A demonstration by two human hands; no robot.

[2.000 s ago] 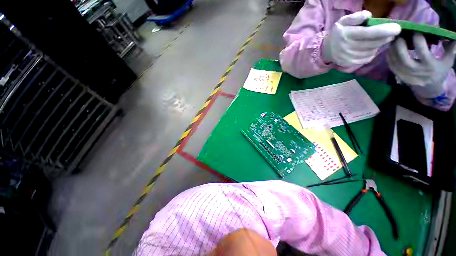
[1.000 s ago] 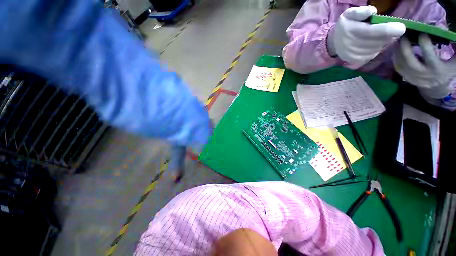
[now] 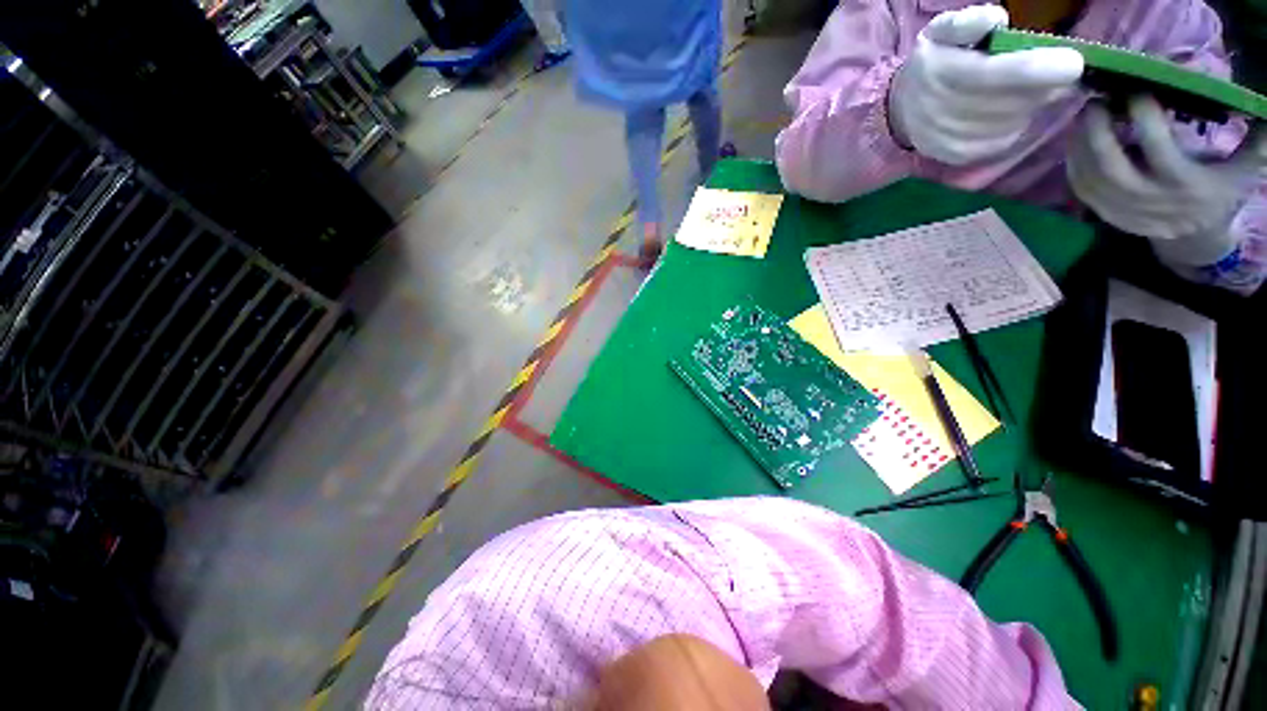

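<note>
A green circuit board [image 3: 778, 393] lies flat on the green mat [image 3: 611, 403], beside a sheet with rows of red marks [image 3: 903, 442] on yellow paper [image 3: 838, 333]. Printed record sheets [image 3: 931, 278] lie above it. A pen [image 3: 949, 417], tweezers [image 3: 924, 499] and another thin dark tool [image 3: 980, 364] lie to its right. Diagonal cutters [image 3: 1039, 521] lie with handles spread. My pink-striped sleeve crosses the bottom of the view. Neither of my hands is in view.
Across the table a person in a pink smock with white gloves [image 3: 973, 104] holds another green board [image 3: 1125, 70]. A black tray [image 3: 1084, 431] holds paper and a dark item. A yellow note [image 3: 730, 222] is at the edge. A person in blue [image 3: 646, 49] is on the floor; racks [image 3: 167, 306] stand left.
The person in blue has passed from close on the left to farther away at the top. The coworker's held board has shifted slightly. The things on the mat have not moved.
</note>
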